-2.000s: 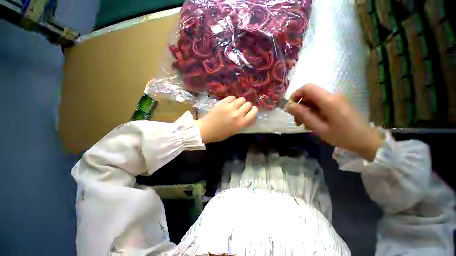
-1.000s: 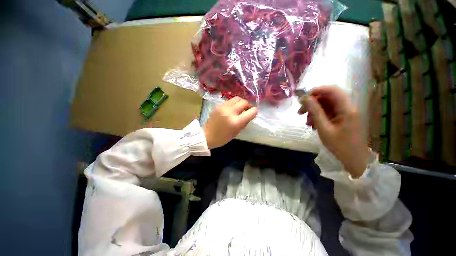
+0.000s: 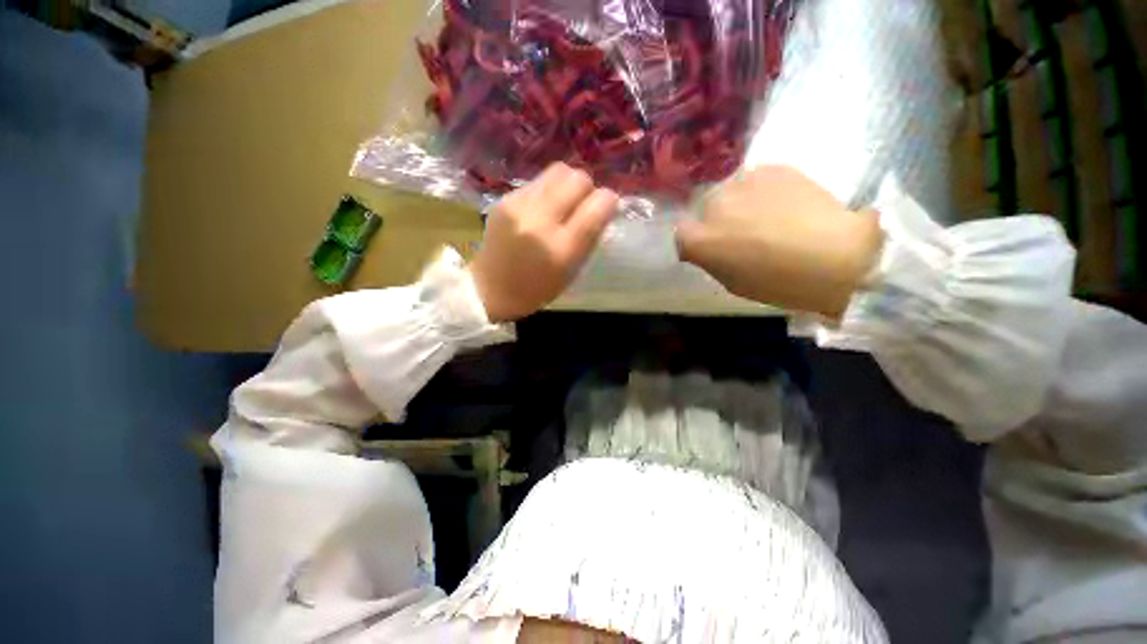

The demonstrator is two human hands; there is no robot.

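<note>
A clear plastic bag full of glossy red handles lies on the bench at the top middle. My left hand is at the bag's near edge, its bent fingers gripping the crinkled plastic. My right hand is at the bag's near right corner, fingers curled and blurred; what it holds, if anything, is hidden. A green basket body piece with two joined cells lies on the plain cardboard sheet to the left.
White bubble wrap or foam covers the bench right of the bag. A layered stack of boards with green between tan edges stands at the far right. A blue-grey wall is on the left. A metal frame shows below the bench.
My right hand has moved left and turned inward, closer to my left hand. My left hand stays at the bag's edge. The view has shifted, so the bag sits higher.
</note>
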